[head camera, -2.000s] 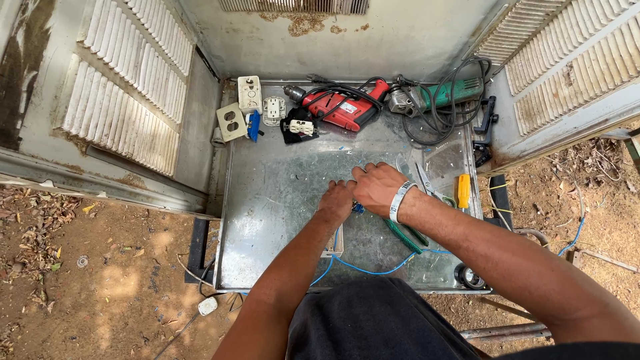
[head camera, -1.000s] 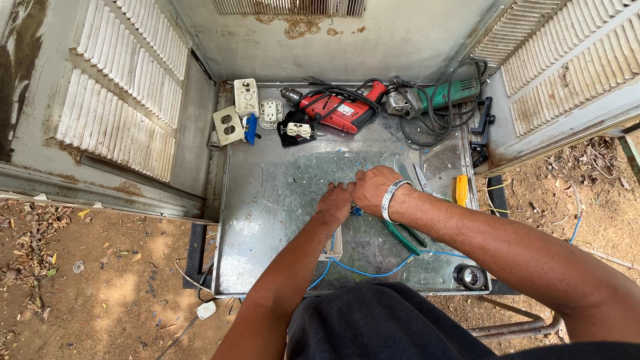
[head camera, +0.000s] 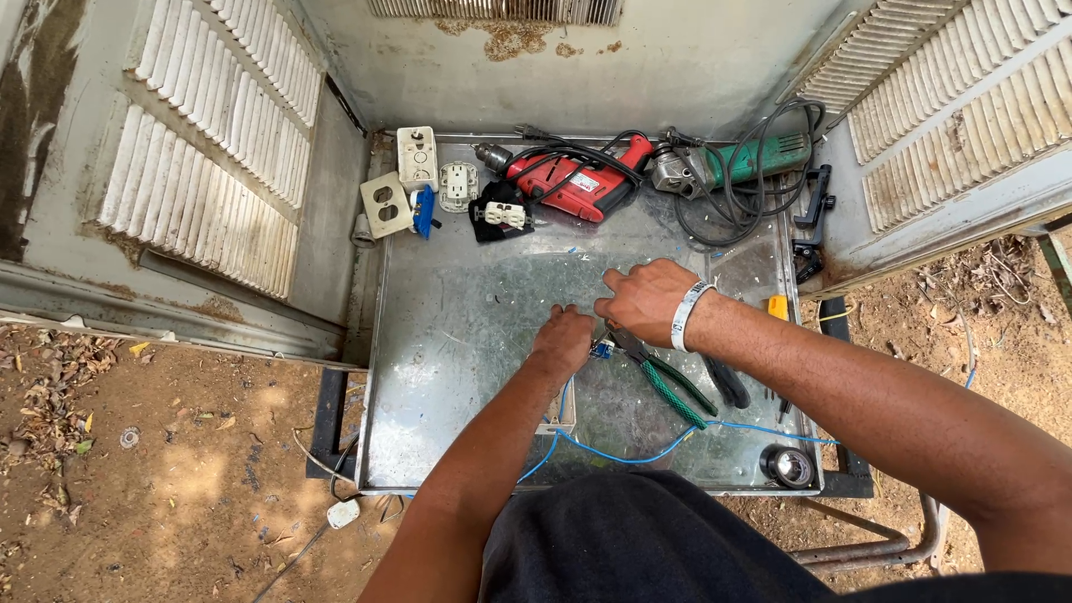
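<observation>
Both hands are together over the middle of a metal tray. My left hand has its fingers bent at a small blue device, which is mostly covered; its grip is partly hidden. My right hand, with a white wristband, is just right of it and above, fingers curled, their tips hidden. Below the right hand lie pliers with green handles, their jaws close to the blue device. A blue wire runs across the tray past a pale electrical box, partly under my left forearm.
At the back lie a red corded drill, a green angle grinder, a white outlet box, an outlet cover plate and receptacles. Black tape sits front right. Louvered metal panels flank the tray.
My right hand has risen slightly and moved apart from my left hand, so the blue device and the pliers' jaws show more. The left hand has hardly moved.
</observation>
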